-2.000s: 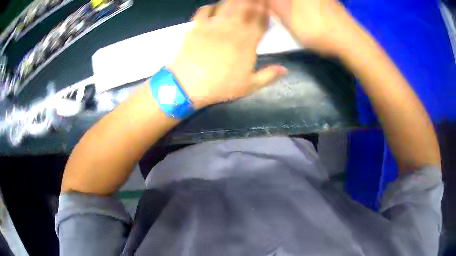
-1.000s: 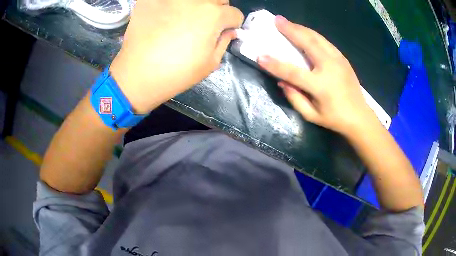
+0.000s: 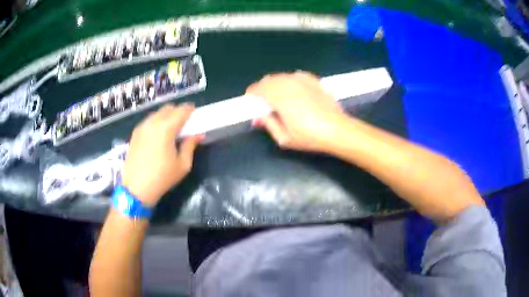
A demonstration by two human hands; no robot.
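A long white power strip housing [image 3: 358, 84] lies on the dark green bench in front of me, its right end slightly farther off. It looks closed. My left hand [image 3: 159, 151], with a blue wristband, grips its left end. My right hand [image 3: 297, 110] lies over its middle, thumb on the near side and fingers over the top. A white power cord [image 3: 81, 178], coiled in shiny clear wrap, lies left of my left hand. Whether it joins the housing is hidden by that hand.
Two open power strips [image 3: 130, 98] with metallic parts and yellow components lie at the back left, with more white cords [image 3: 17, 110] beside them. A blue sheet [image 3: 449, 110] covers the right side. A blue round piece [image 3: 364, 23] sits by the white rail [image 3: 261, 22]. The green conveyor runs beyond.
The view has swung left and levelled. My hands have moved apart along the housing, the left from near the cord end and the right to the middle. The housing now lies nearly crosswise.
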